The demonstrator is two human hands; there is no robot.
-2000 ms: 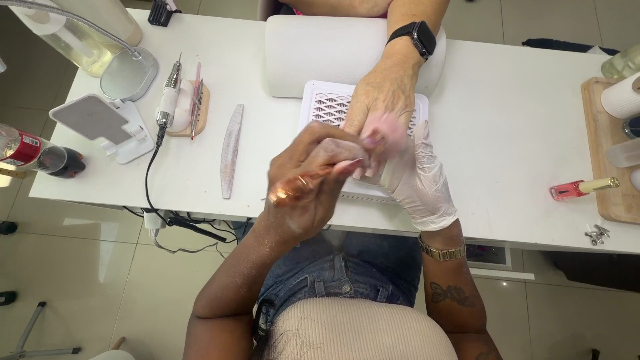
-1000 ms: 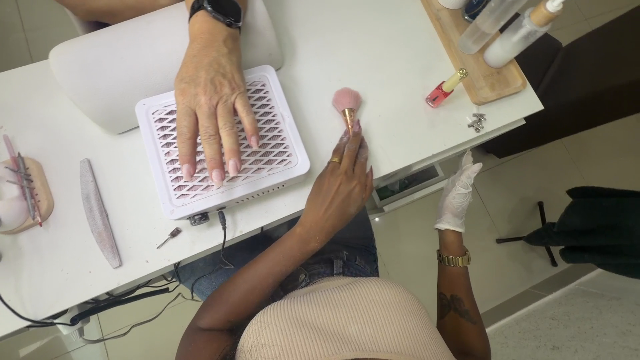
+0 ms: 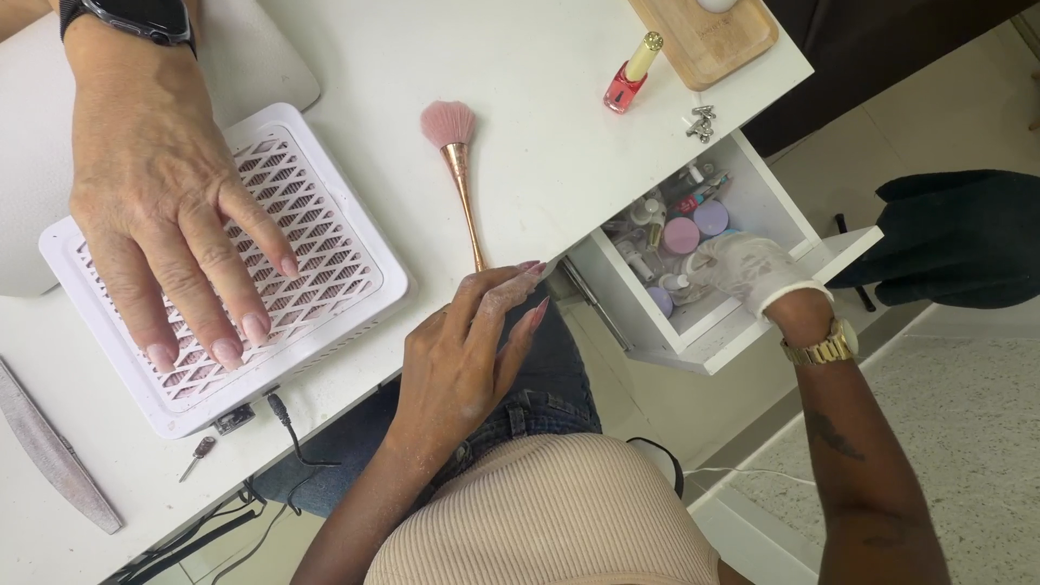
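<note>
My left hand (image 3: pixel 459 349), bare and dusted with pale powder, is at the table's front edge, its fingertips beside the handle end of a makeup-style dust brush (image 3: pixel 460 175) with pink bristles. The brush lies on the white table. My right hand (image 3: pixel 743 268), in a whitish glove, reaches into an open drawer (image 3: pixel 837 252) among small jars and bottles; its fingertips are hidden, so its hold cannot be told. Another person's hand (image 3: pixel 154 187) lies palm down, fingers spread, on a white nail dust collector (image 3: pixel 333 244) with a lattice grille.
A nail file (image 3: pixel 53 447) and a small metal bit (image 3: pixel 197 457) lie at the left. Red nail polish (image 3: pixel 631 75), small metal pieces (image 3: pixel 701 123) and a wooden tray (image 3: pixel 711 45) are at the back right. A cable (image 3: pixel 284 418) hangs from the dust collector.
My left hand has let go of the brush. My right hand held the other person's hand two seconds ago and is now in the drawer, which stands open. The view has shifted and turned.
</note>
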